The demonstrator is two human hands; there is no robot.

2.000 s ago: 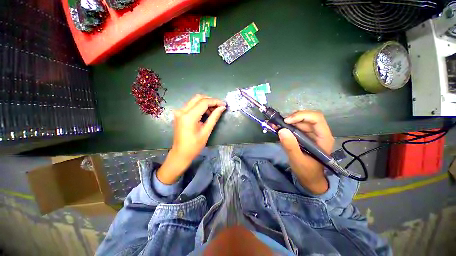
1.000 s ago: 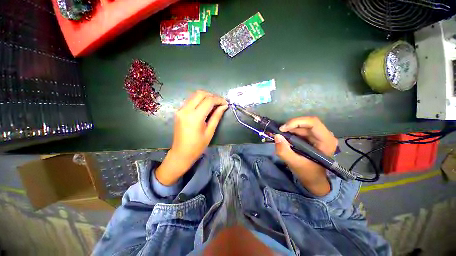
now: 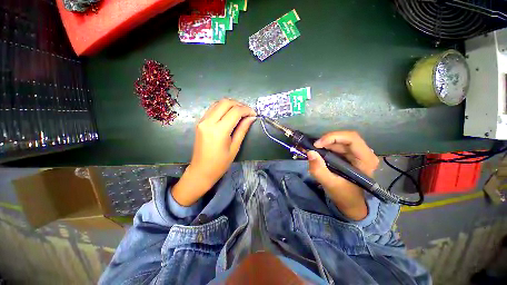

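Note:
A silvery circuit board (image 3: 276,104) with a green right end lies on the dark green mat. My left hand (image 3: 220,131) is at its left end, thumb and forefinger pinched together; what they pinch is too small to tell. My right hand (image 3: 343,167) holds the black soldering iron (image 3: 350,170). The iron's tip points left and ends at the board's lower left corner, by my left fingertips. The thin pale solder feed tube (image 3: 273,136) curves below the iron to the same spot. A loose pile of small dark-red components (image 3: 156,92) lies left of my left hand.
Another board (image 3: 274,37) and overlapping reddish boards (image 3: 202,30) lie at the top. A red tray (image 3: 114,25) is upper left, shiny ridged trays (image 3: 41,83) at left. A tip cleaner tin (image 3: 439,79), fan (image 3: 445,16) and white-grey box (image 3: 485,83) are at right. A cardboard box (image 3: 61,197) is below the bench.
The iron's tip has moved from over the board to its left end, beside my left fingertips. My left hand stays near that end. The whole view has shifted slightly.

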